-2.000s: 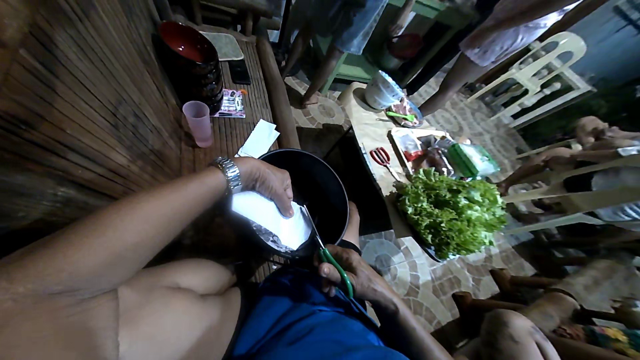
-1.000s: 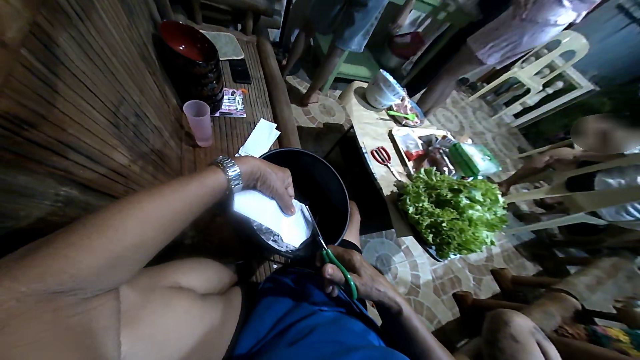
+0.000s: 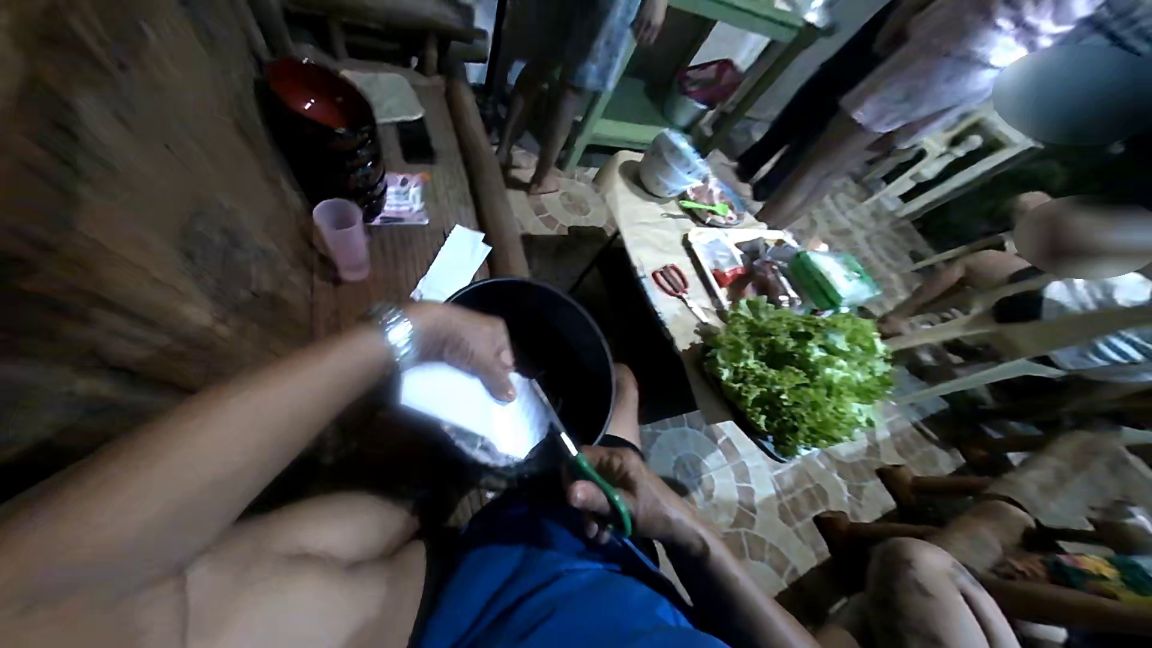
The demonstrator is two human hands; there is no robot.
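Observation:
My left hand [image 3: 463, 344], with a metal-band watch at the wrist, holds a white sheet [image 3: 477, 405] over a dark round pot [image 3: 567, 360]. The sheet looks bright and its material is hard to tell. My right hand [image 3: 616, 495] grips green-handled scissors [image 3: 601, 481], whose blades point up and left to the sheet's right edge. Whether the blades are parted cannot be told. Some shiny crumpled material [image 3: 481, 445] shows at the sheet's lower side. White paper pieces [image 3: 453, 263] lie on the wooden bench beyond the pot.
The bench holds a pink plastic cup [image 3: 343, 239], stacked dark bowls [image 3: 324, 135] and a small packet [image 3: 403, 199]. On the table at right are leafy lettuce [image 3: 801, 373], red-handled scissors [image 3: 673, 283], a tray of packages [image 3: 711, 265] and a white bucket [image 3: 670, 164]. Other people stand and sit nearby.

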